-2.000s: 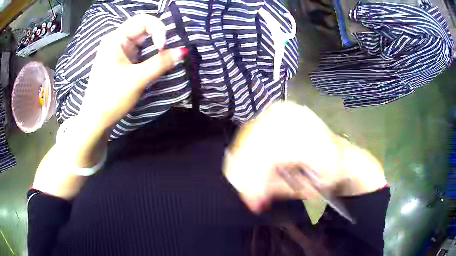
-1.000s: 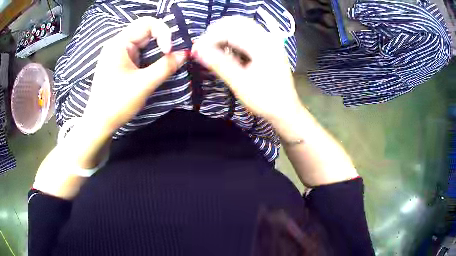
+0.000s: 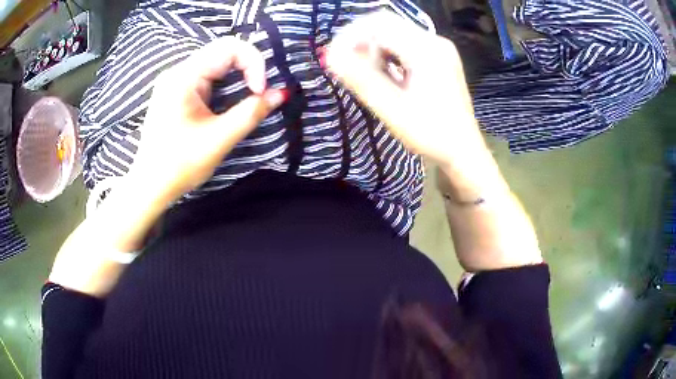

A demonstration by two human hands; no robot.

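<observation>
A navy-and-white striped garment point(image 3: 319, 126) is bunched over my lap, with narrow dark tapes running across its stripes. My left hand point(image 3: 196, 115) pinches one dark tape point(image 3: 295, 126) between thumb and finger near the middle of the garment. My right hand point(image 3: 408, 85) is over the garment's upper right part, with thumb and finger close together; a thread between them cannot be made out. A small piece of metal, seemingly the scissors point(image 3: 395, 69), shows in my right palm; the blades are hidden.
A pink perforated basket point(image 3: 46, 152) with a small orange item stands at left. A tray of small dark and red items point(image 3: 63, 52) is at upper left. More striped garments point(image 3: 585, 81) lie heaped at right, beside a blue bar point(image 3: 502, 29).
My right hand came up from near my chest to the tape by my left fingertips, then moved off to the right. My left hand has stayed on the tape with a slight shift.
</observation>
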